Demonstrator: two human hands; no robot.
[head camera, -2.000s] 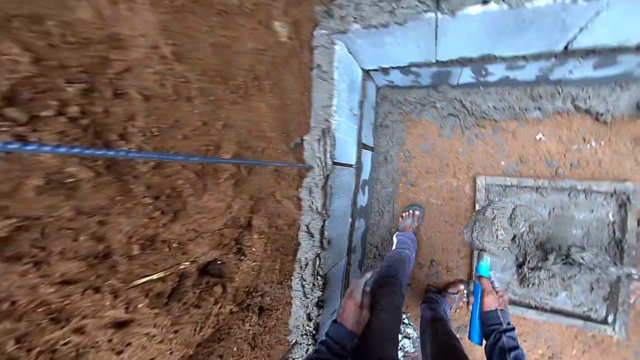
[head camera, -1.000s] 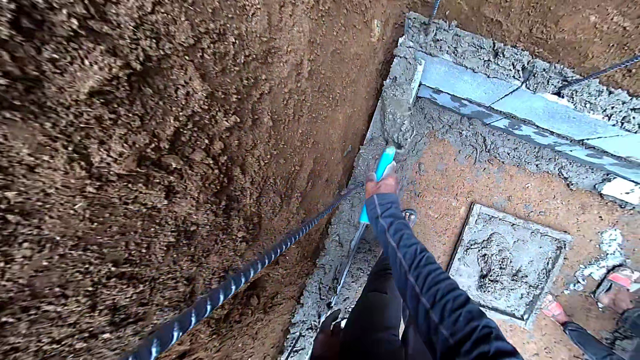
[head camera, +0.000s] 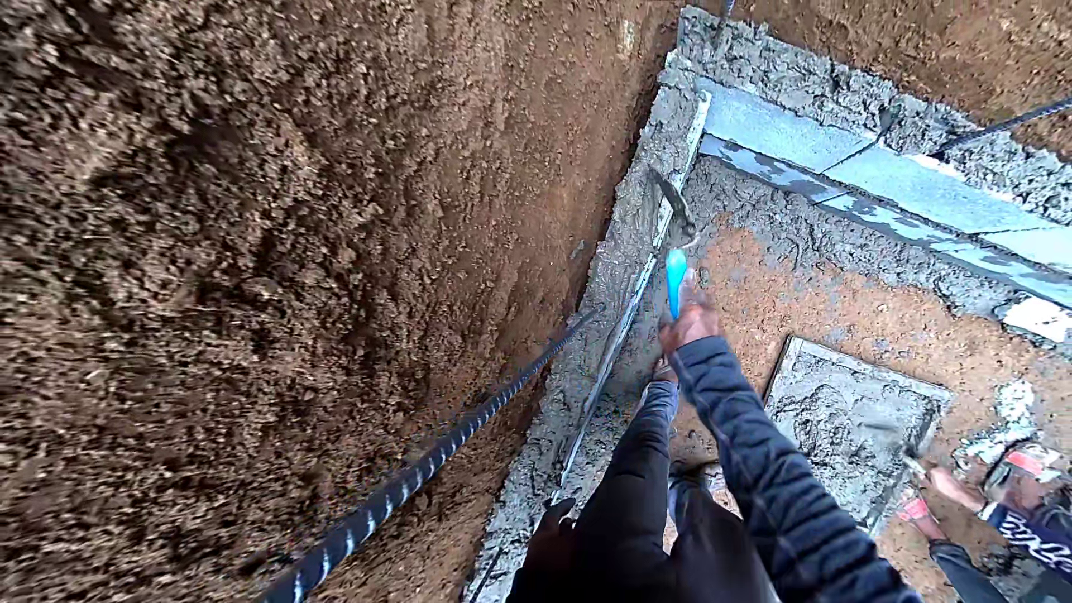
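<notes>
My right hand (head camera: 691, 320) is wrapped around the blue handle of a trowel (head camera: 675, 205). The trowel's blade is tilted nearly edge-on over wet mortar (head camera: 641, 218) along the top of the left block wall, close to the corner. My left hand (head camera: 553, 536) is low beside my leg at the inner edge of this wall, dark and partly hidden; its grip is unclear. A thin straight edge (head camera: 615, 347) runs lengthwise along the wall's inner side. Grey concrete blocks (head camera: 779, 126) form the adjoining wall.
Ribbed steel rebar (head camera: 435, 444) slants across the foreground to the mortared wall; another bar (head camera: 1005, 121) crosses at upper right. An earth bank (head camera: 293, 251) rises on the left. A framed mortar tray (head camera: 871, 385) sits on the soil floor. A co-worker's arm and legs (head camera: 946, 494) are at lower right.
The view has swung strongly since the earliest frame. My right hand, with the trowel, was beside the mortar tray then and is now over the left wall. The co-worker's hand has come to the tray's edge.
</notes>
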